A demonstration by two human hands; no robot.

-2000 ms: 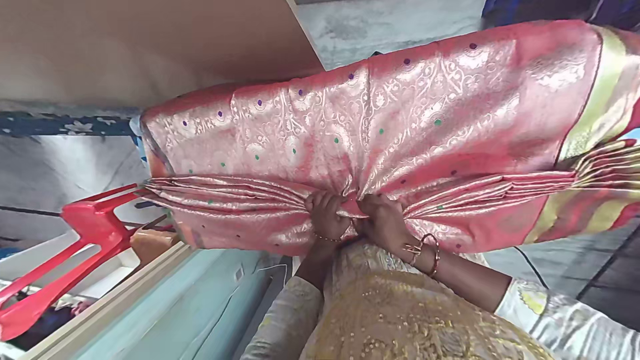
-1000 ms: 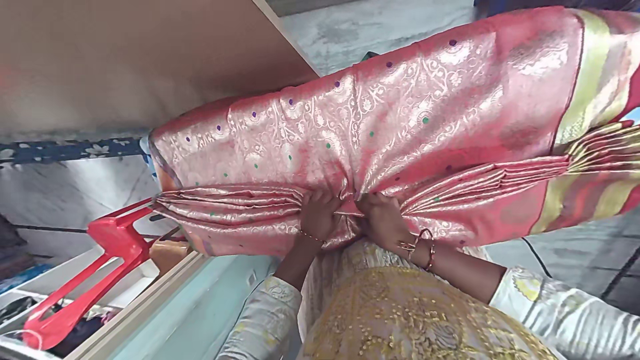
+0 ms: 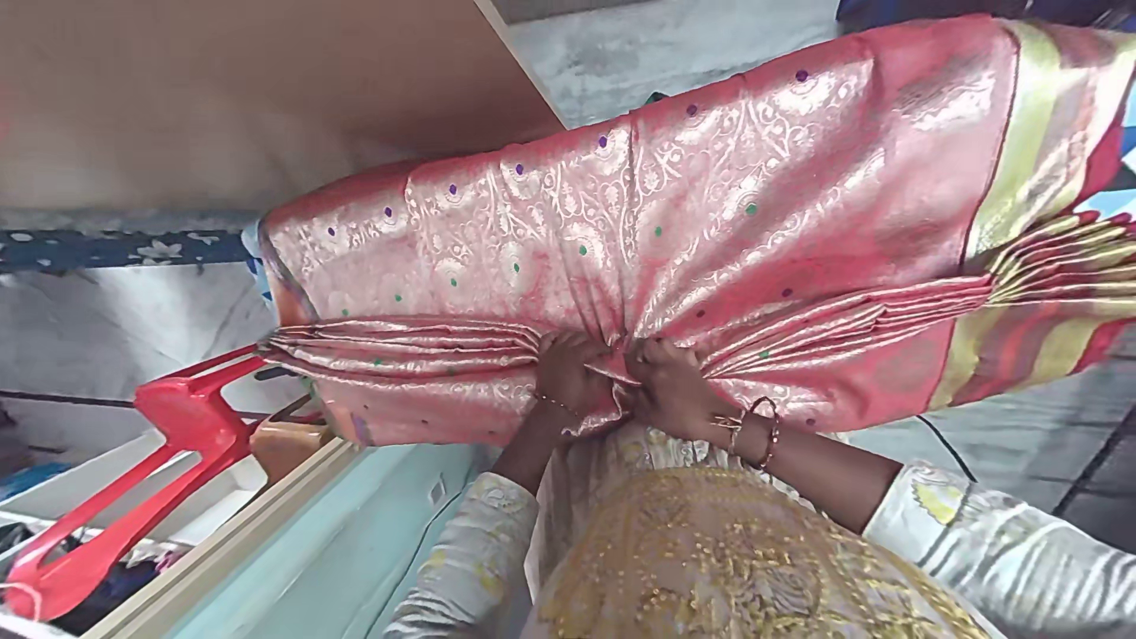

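Note:
A pink and silver brocade saree (image 3: 497,240) with purple and green dots lies spread across the view, its striped end at the right. A row of pleats runs along it to both sides of my hands. My left hand (image 3: 571,377), with a thin bracelet, grips the gathered pleats just left of the middle. Close beside it, my right hand (image 3: 667,383), wearing bangles, pinches the cloth right of the middle. A small fold of fabric sticks up between the two hands. The fingertips are partly hidden in the cloth.
A red plastic chair (image 3: 200,422) stands at the lower left, near a white drawer (image 3: 217,501) holding cloth items. A brown panel (image 3: 266,80) fills the upper left. A pale blue-green surface (image 3: 328,541) lies below the saree. A dark cable (image 3: 945,448) runs at the right.

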